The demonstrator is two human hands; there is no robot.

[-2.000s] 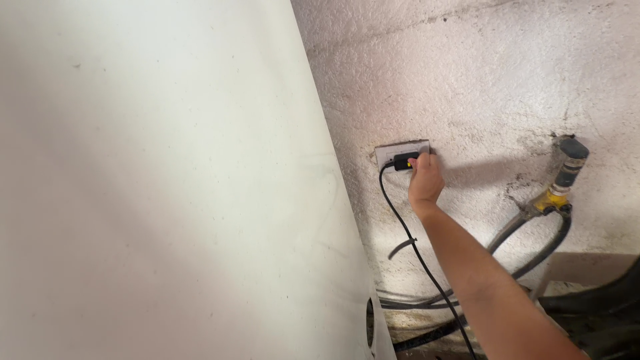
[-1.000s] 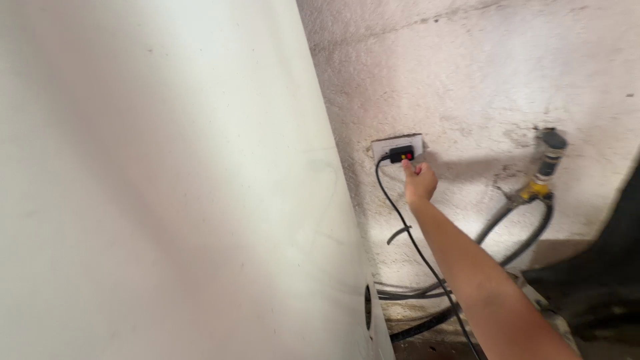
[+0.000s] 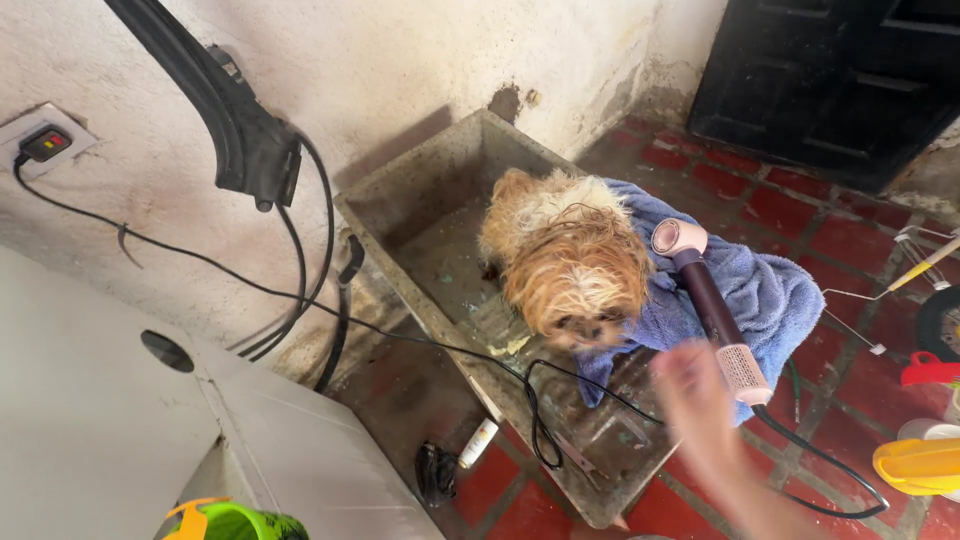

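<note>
My right hand, blurred by motion, is beside a hair dryer with a pink round head, dark handle and pink vented base; its finger posture is unclear. The dryer rests on a blue towel draped over the sink's right side. A wet tan and white dog is in the stone sink, against the towel. A black plug with red and yellow buttons sits in the wall outlet. Its black cord runs across to the sink. My left hand is out of view.
A black curved plastic part and looped hoses are by the wall. A white appliance fills the lower left. Scissors lie in the sink. A white bottle and yellow container stand out below and right.
My right hand has left the wall plug and is now by the hair dryer. The view has swung far to the right, bringing the dog, sink and towel into sight.
</note>
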